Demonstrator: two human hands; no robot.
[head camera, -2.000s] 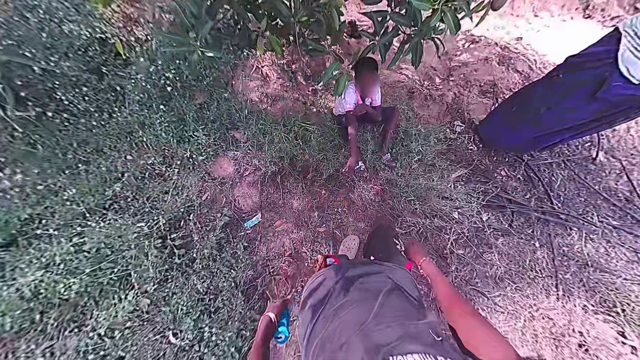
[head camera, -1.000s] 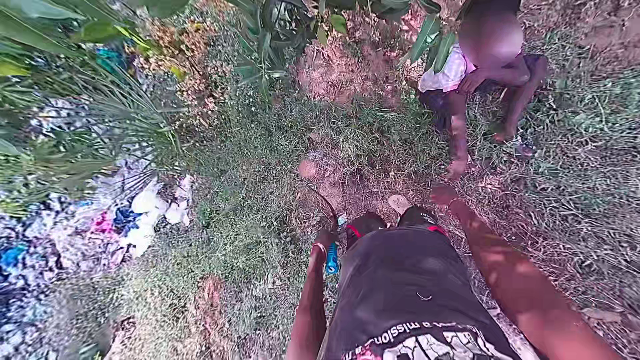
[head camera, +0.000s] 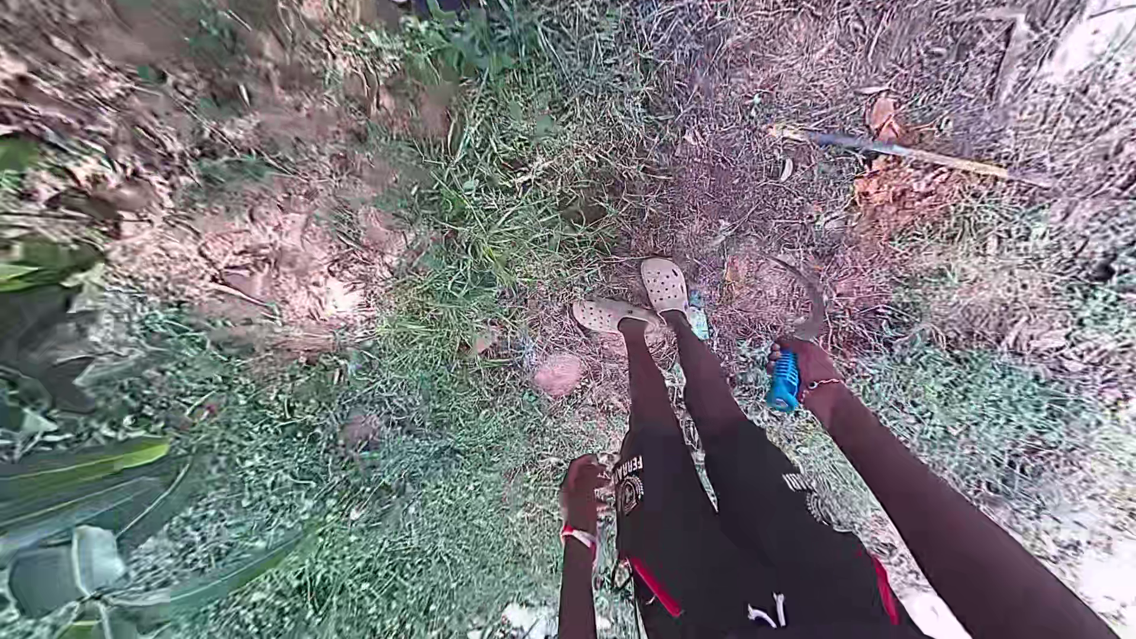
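My right hand (head camera: 809, 368) is closed around the blue ribbed handle (head camera: 784, 382) of a sickle. The sickle's curved metal blade (head camera: 815, 302) points forward and arcs left over dry grass. My left hand (head camera: 586, 488) hangs beside my left thigh, its fingers loosely bent and partly blurred, with nothing visible in it. My legs in dark shorts (head camera: 683, 524) stand between the two hands, and my feet are in light perforated clogs (head camera: 666, 284).
A pinkish stone (head camera: 559, 374) lies left of my legs, and a crumpled plastic item (head camera: 698, 316) beside my right foot. A long, thin blue and yellow strip (head camera: 896, 149) lies ahead on the right. Broad green leaves (head camera: 89, 479) spread at the left. Grass and bare soil surround me.
The sickle was in my left hand one second ago and is now in my right. My legs, folded before, are now extended. The view has swung, and the seated person is out of view.
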